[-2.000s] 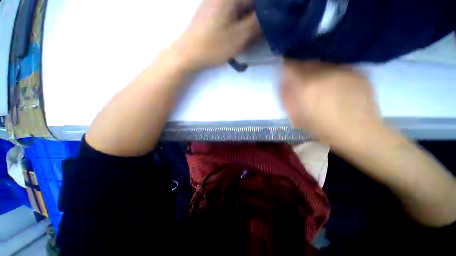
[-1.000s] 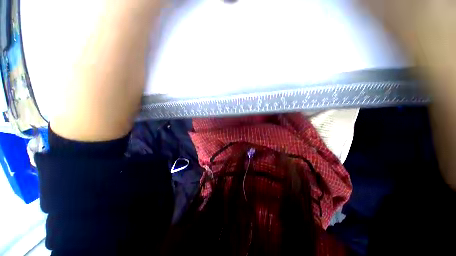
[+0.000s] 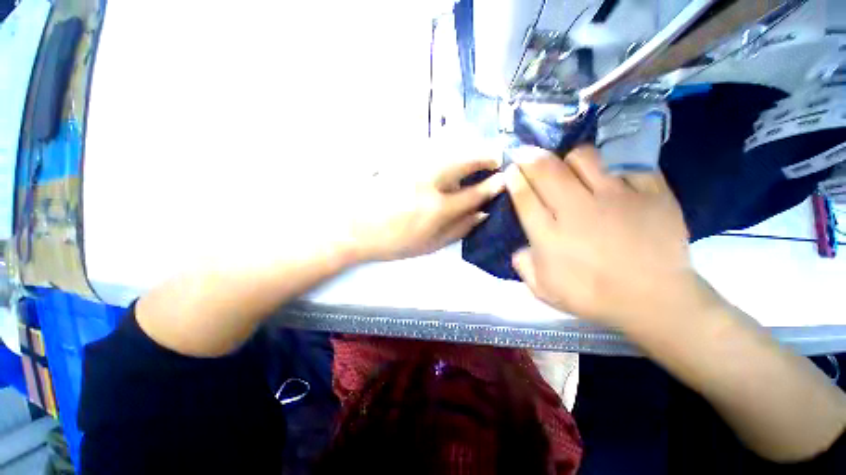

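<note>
The dark navy garment lies under the sewing machine's needle area and shows again to the right of my right hand. The presser foot and needle area is just beyond my fingertips, with a bright blue-lit patch of cloth at it. My left hand holds the cloth's left edge with thumb and fingers. My right hand lies over the cloth with bent fingers, gripping or pressing it near the foot; its fingertips are partly hidden.
The white machine table has a brown-taped left edge and a measuring tape along its front. Printed label tape lies at right, above a red and blue tool. A blue crate stands below left.
The view has shifted, and the machine's needle area now shows. Both hands, blurred or cut off before, are now together on the garment at the needle. The garment has moved from the top edge to there.
</note>
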